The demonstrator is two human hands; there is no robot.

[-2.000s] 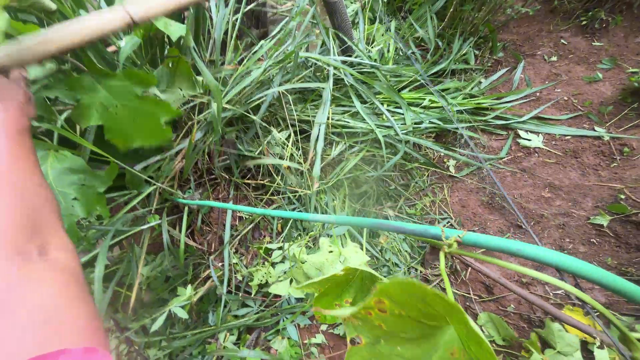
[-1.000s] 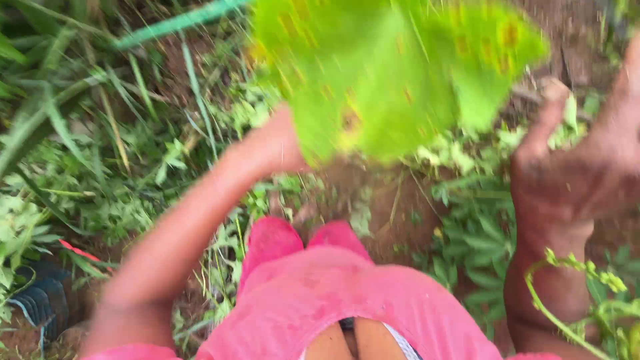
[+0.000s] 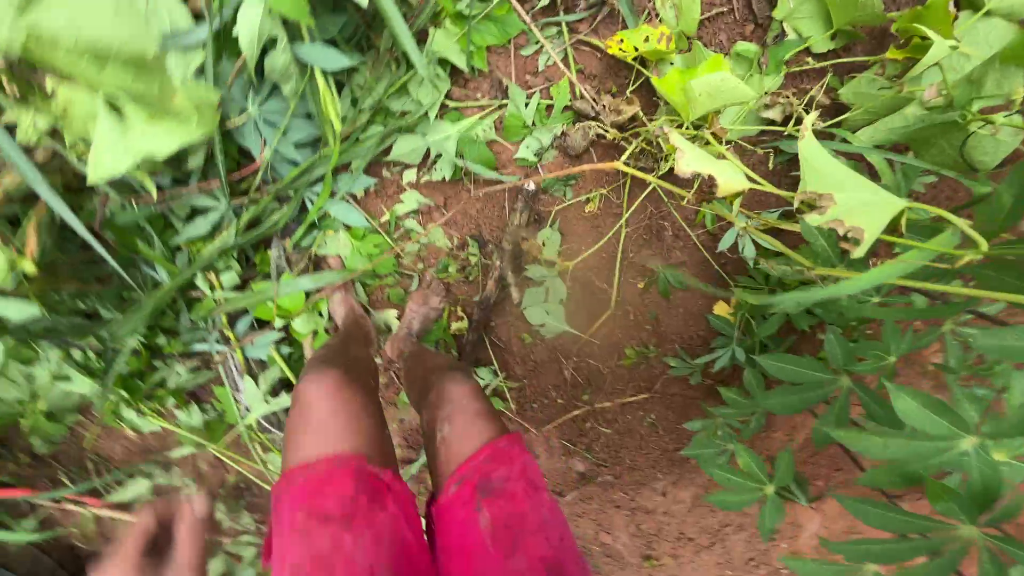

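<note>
Low at the left edge of the head view is my left hand (image 3: 156, 536), blurred and cut off by the frame. Its fingers look partly bent, and whether they hold anything is unclear. Near it lie a thin red strip (image 3: 56, 496) and a dry stalk. My right hand is out of view. Below me, my bare feet stand on reddish soil (image 3: 640, 384) among cut leaves, with pink shorts (image 3: 344, 512) above the knees. A dark, stick-like piece of wood (image 3: 488, 296) lies beside my foot.
A leafy vine (image 3: 768, 192) with broad, partly browned leaves crosses the upper right. Plants with finger-like leaves (image 3: 904, 440) grow at the lower right. Long grass blades (image 3: 216, 248) and loose foliage cover the left, and a large blurred leaf (image 3: 120, 96) hangs at the upper left.
The view has swung down to my legs and feet. My right hand, seen at the right a second ago, has left the view, and the green pole is no longer in view.
</note>
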